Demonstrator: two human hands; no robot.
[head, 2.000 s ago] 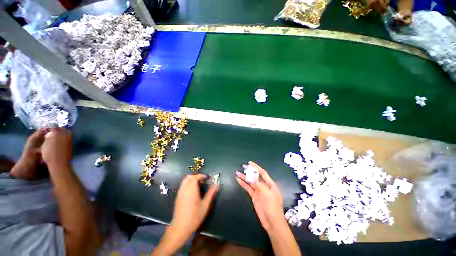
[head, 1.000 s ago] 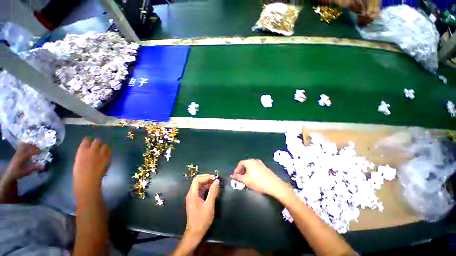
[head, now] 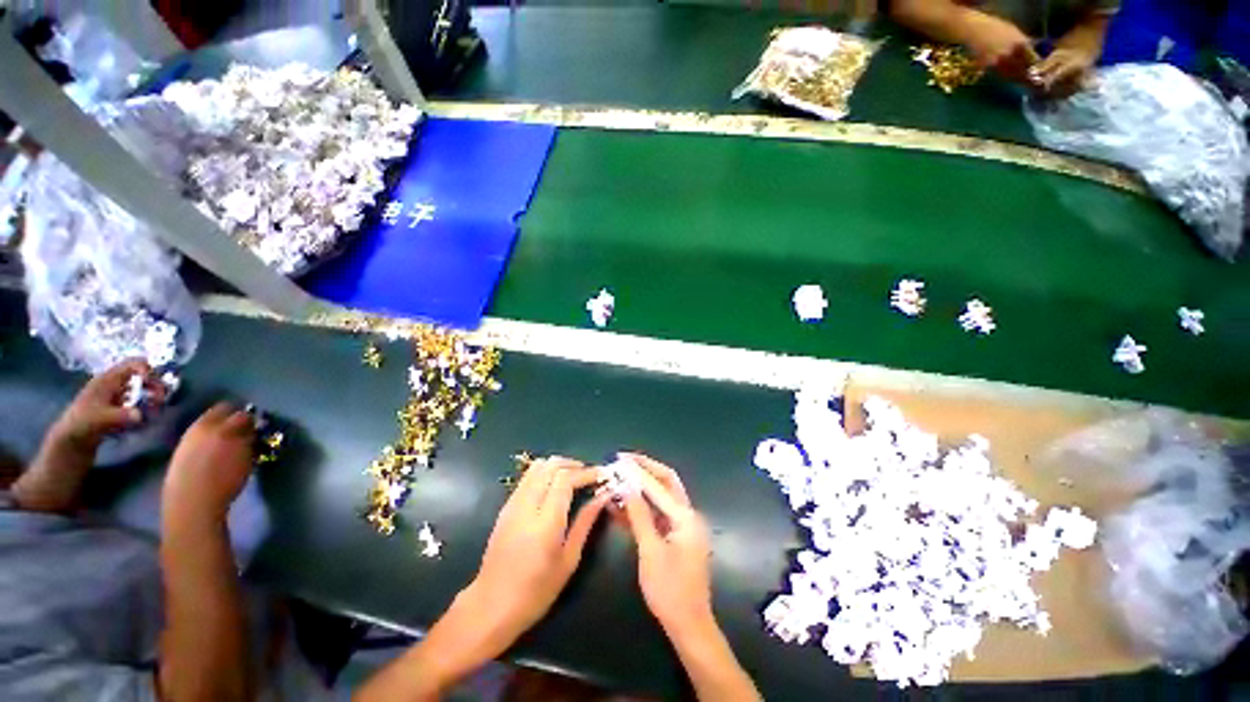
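Observation:
My left hand and my right hand meet over the near bench. My right fingertips hold a white plastic housing, and my left fingertips touch its left side. Whether a brass contact is between my left fingers is hidden. A loose pile of brass contacts lies left of my hands, with a few more partly behind my left hand. A large pile of white housings lies to the right on a cardboard sheet.
A green conveyor belt beyond the bench carries several white pieces. A blue board and a heap of white pieces are at left. A crumpled clear bag lies at right. Co-workers' hands show at left and far right.
My right hand has picked up a white housing and moved left to meet my left hand. The white pieces on the belt appear further right. The left co-worker's hands have moved.

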